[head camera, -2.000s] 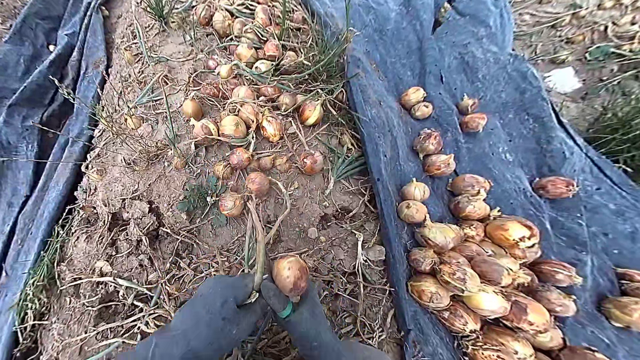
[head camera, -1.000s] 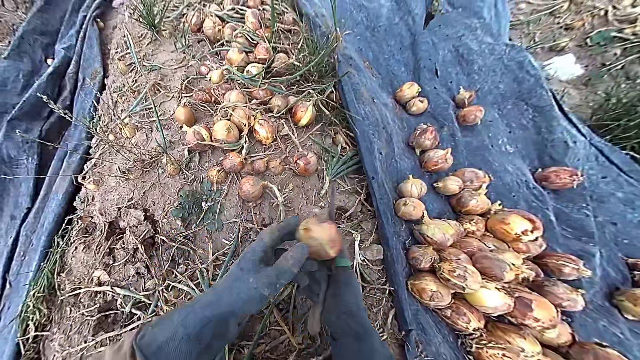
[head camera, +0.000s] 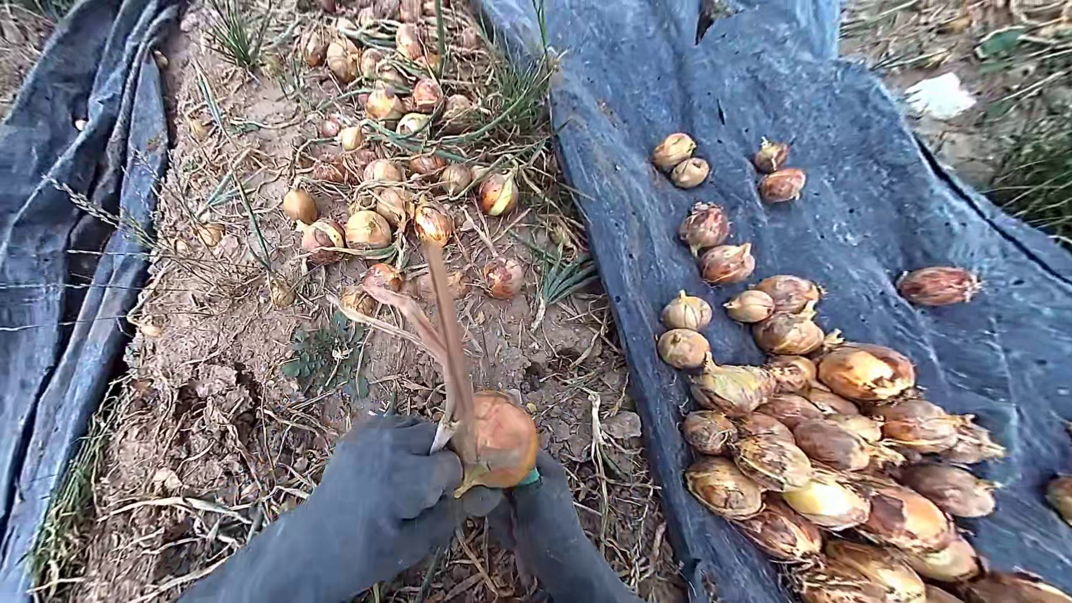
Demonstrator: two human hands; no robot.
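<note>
An onion (head camera: 502, 440) with a long dried stalk standing up from it is held low in the middle of the head view. My left hand (head camera: 389, 477), in a dark glove, grips the onion at the base of its stalk. Just right of it, my right hand (head camera: 544, 519), gloved too, is closed behind and below the onion on a tool with a green part (head camera: 530, 477); the rest of the tool is hidden. Onions with stalks (head camera: 368, 229) lie on the soil ahead. A pile of trimmed onions (head camera: 837, 444) rests on dark fabric to the right.
Dark ground-cover fabric (head camera: 620, 142) runs along the right, creased and sloping. More of this fabric (head camera: 50, 226) is bunched at the left. Between them lies bare soil with straw, weeds and grass tufts (head camera: 234, 38). A white scrap (head camera: 940, 96) lies beyond the right sheet.
The onion was lifted and turned between my hands; its stalk now points up and away. My left hand has shifted down from its place one second ago.
</note>
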